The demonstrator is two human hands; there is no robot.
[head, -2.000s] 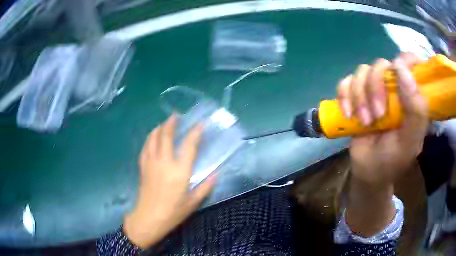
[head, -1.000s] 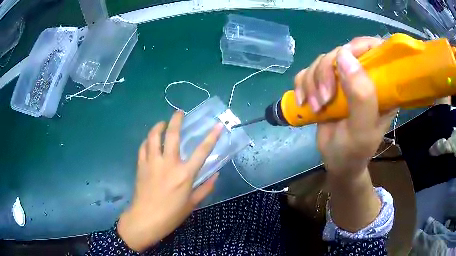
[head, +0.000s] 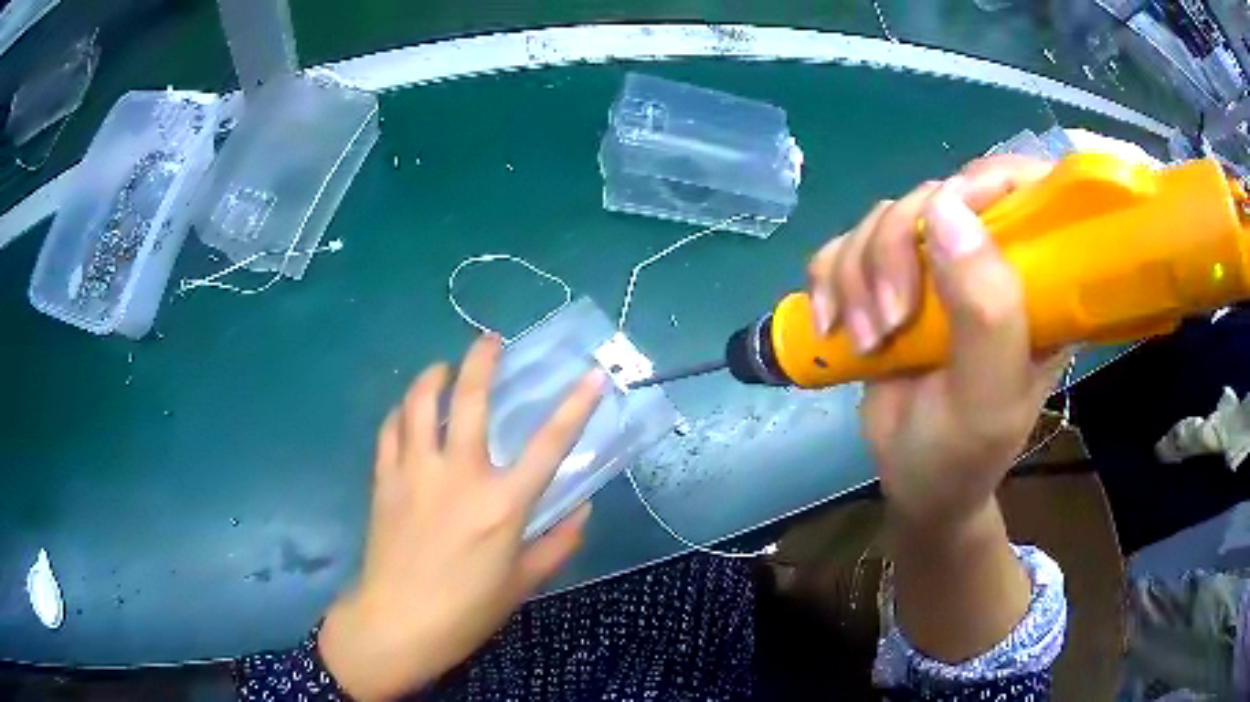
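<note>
A clear plastic box [head: 555,412] lies tilted on the green bench near its front edge. My left hand [head: 459,501] holds it, with fingers spread over its top and side. A white mounting plate [head: 622,359] is on the box's upper right end. My right hand [head: 946,302] grips an orange electric screwdriver [head: 1110,261] pointing left. Its long bit [head: 679,373] reaches the plate; whether a screw is at its tip cannot be told. A white cord [head: 665,528] trails from the box over the bench edge.
Another clear box [head: 699,154] with a cord lies behind. At the back left are a screw tub [head: 121,226] and a clear box [head: 281,185]. A white oval part [head: 45,590] lies front left. A pale rail [head: 548,52] runs along the back. A brown carton [head: 1069,549] stands at the front right.
Since the first frame, the screwdriver has moved left, closer to the box. Over the last second, the hands, box and screwdriver stay nearly the same relative to each other; the whole view has shifted slightly.
</note>
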